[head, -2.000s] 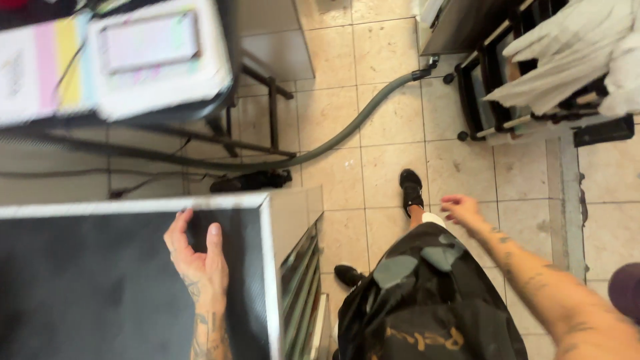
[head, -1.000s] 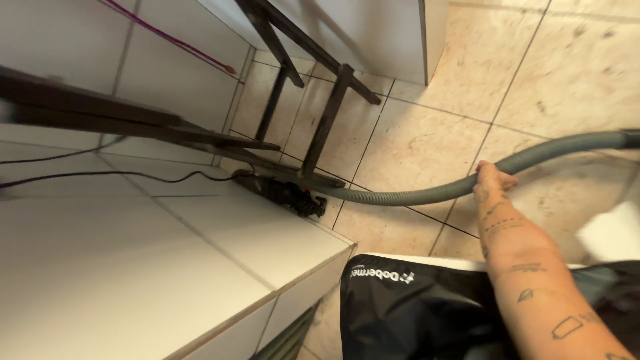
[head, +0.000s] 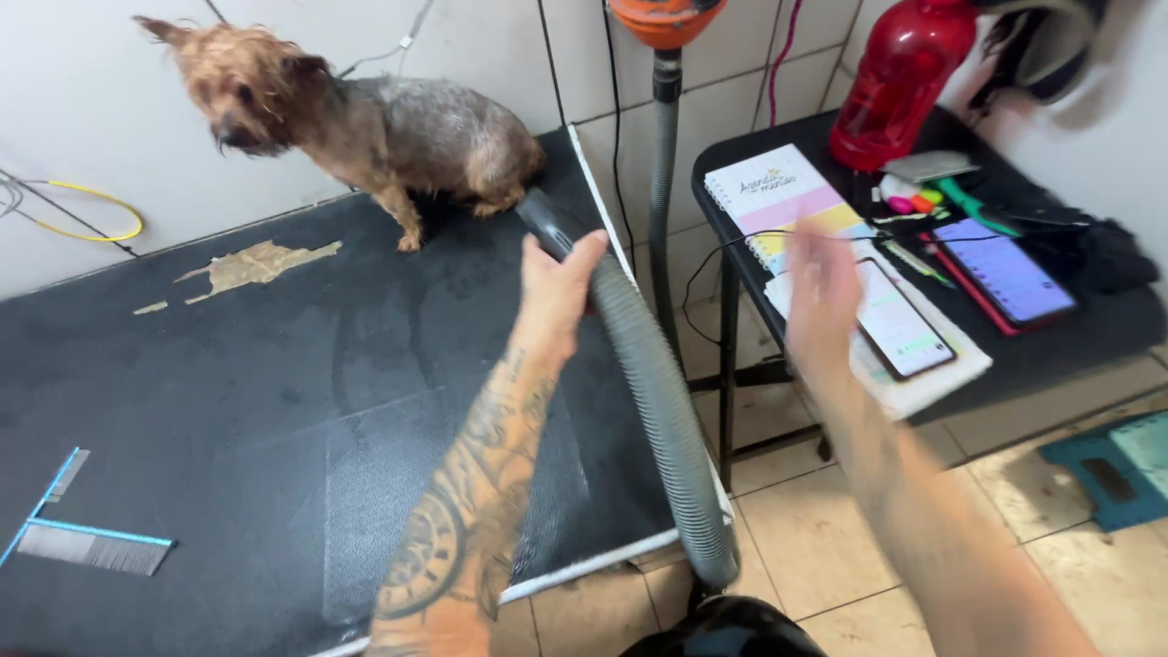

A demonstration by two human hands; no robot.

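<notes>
My left hand (head: 558,297) grips a grey corrugated dryer hose (head: 652,392) near its dark nozzle (head: 546,222), above the right edge of the black grooming table (head: 274,365). Just beyond the nozzle, a small brown and grey dog (head: 420,137) with damp-looking fur sits at the table's back edge by the wall. Blurred, my right hand (head: 818,301) is raised beside the side table, in front of a spiral notebook (head: 776,196) and a phone (head: 903,319); nothing shows in it. Two metal combs with blue spines (head: 100,533) lie at the table's left.
An orange dryer (head: 666,23) with a hose hangs at the wall. The black side table (head: 1031,374) holds a red bottle (head: 899,87), a second phone (head: 1004,274), a green-handled brush (head: 972,205) and a thin cable. A teal step stool (head: 1100,474) stands on the floor.
The hose, touched by a hand low over the floor a second ago, is now held up over the table in my left hand. The view has swung to the dog and tables.
</notes>
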